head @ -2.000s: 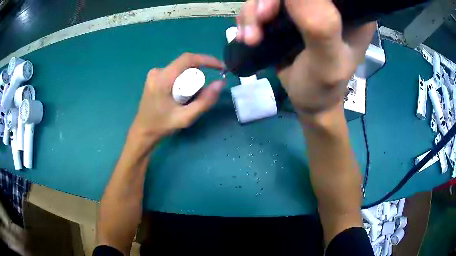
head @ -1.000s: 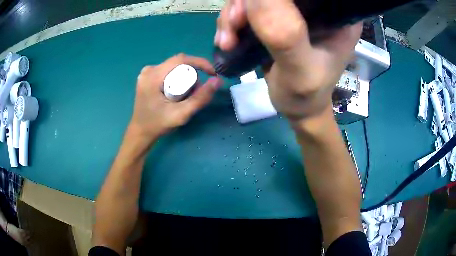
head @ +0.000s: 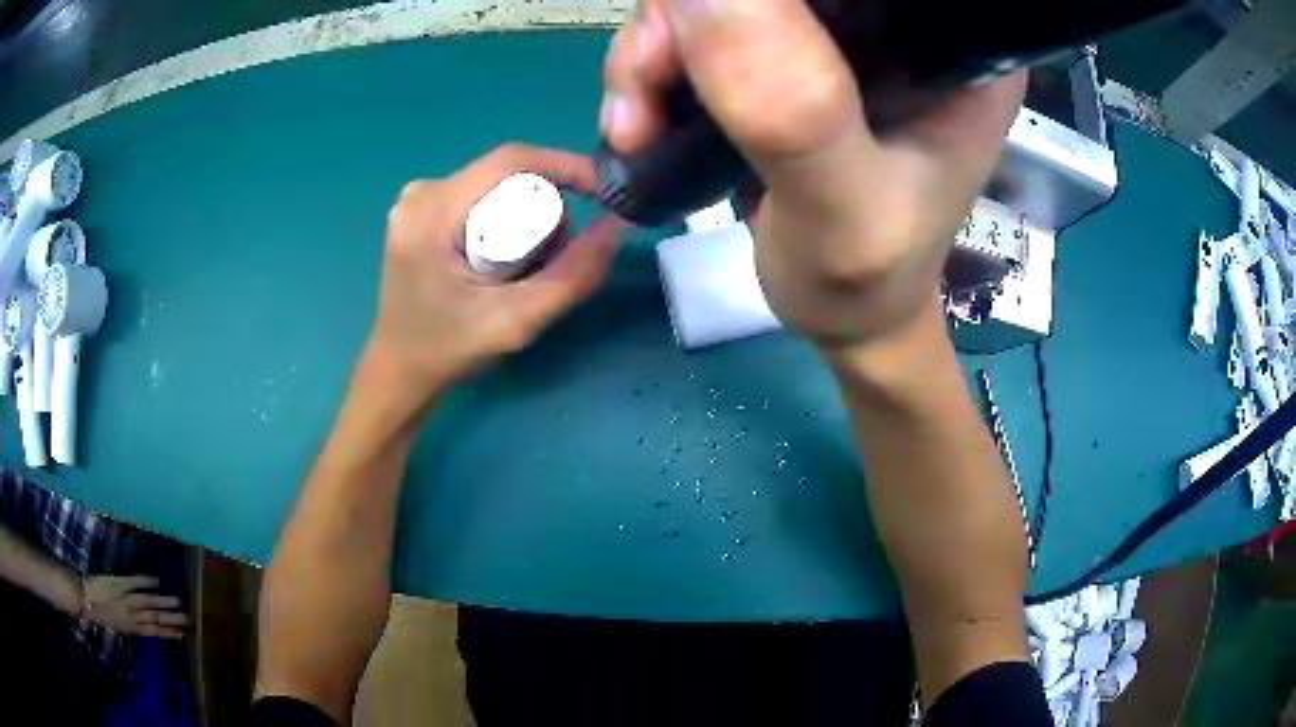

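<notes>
My left hand holds a white handheld fan body, its rounded white end facing up; the rest is hidden by the hand. My right hand grips the black electric screwdriver. The screwdriver's ribbed tip touches or nearly touches my left thumb and forefinger; its bit is hidden there. Another white body lies on the bench below my right hand, partly covered by it. Tiny screws are scattered mid-bench.
The screw feeder stands right of my right hand, tweezers below it. White bodies group at far left, white shells at far right. The black cable crosses lower right above a full carton. Another person's hand shows lower left.
Both hands have shifted slightly left, and the screwdriver tip has come down to my left fingertips. At lower left, another person's hand has come into view and the carton has changed position.
</notes>
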